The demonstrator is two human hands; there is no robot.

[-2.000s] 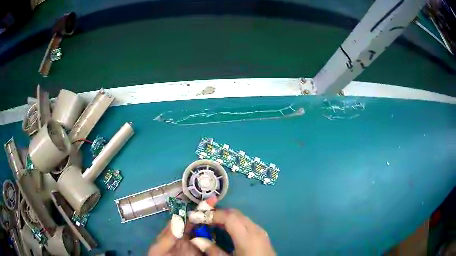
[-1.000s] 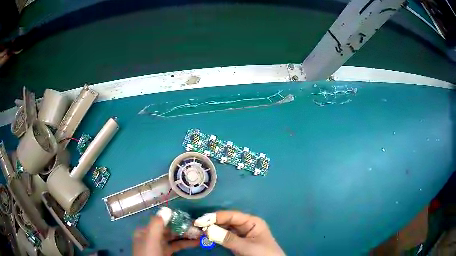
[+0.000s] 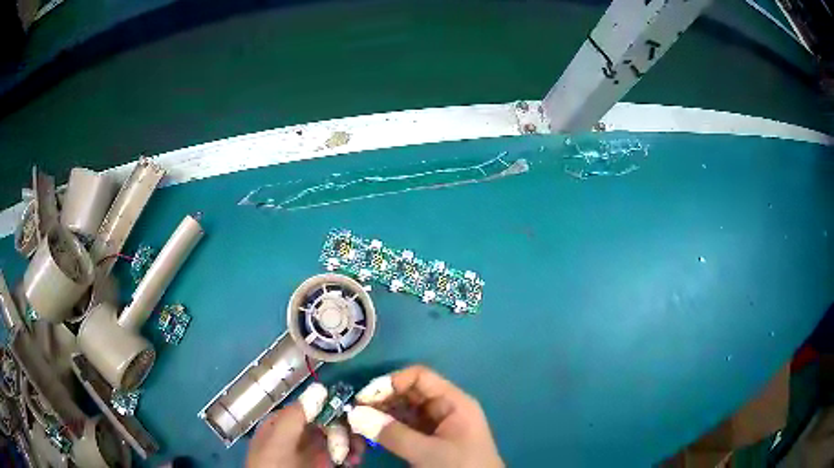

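A fan housing [image 3: 331, 317] lies face up on the bench, its spoked fan face showing and its open handle shell [image 3: 256, 388] pointing down left. A red wire runs from the barrel to a small green control board [image 3: 336, 402]. My left hand [image 3: 291, 431] grips the board at its left side. My right hand [image 3: 422, 422], with white-covered fingertips, pinches at the board's right side; what it holds is mostly hidden. A bit of blue battery [image 3: 372, 444] shows below the fingers. A PCB panel [image 3: 402, 271] lies just beyond the barrel.
A housing pile [image 3: 114, 352] with dangling boards fills the left side. A board [image 3: 174, 323] lies beside it. Beyond the white edge [image 3: 302, 144] is the dark green conveyor belt [image 3: 274, 69]. A metal post [image 3: 622, 64] stands at upper right. A brown carton [image 3: 750, 425] is at lower right.
The handle shell has swung to point more downward. The board has turned between my hands, and less of the blue battery shows. The whole view has shifted slightly.
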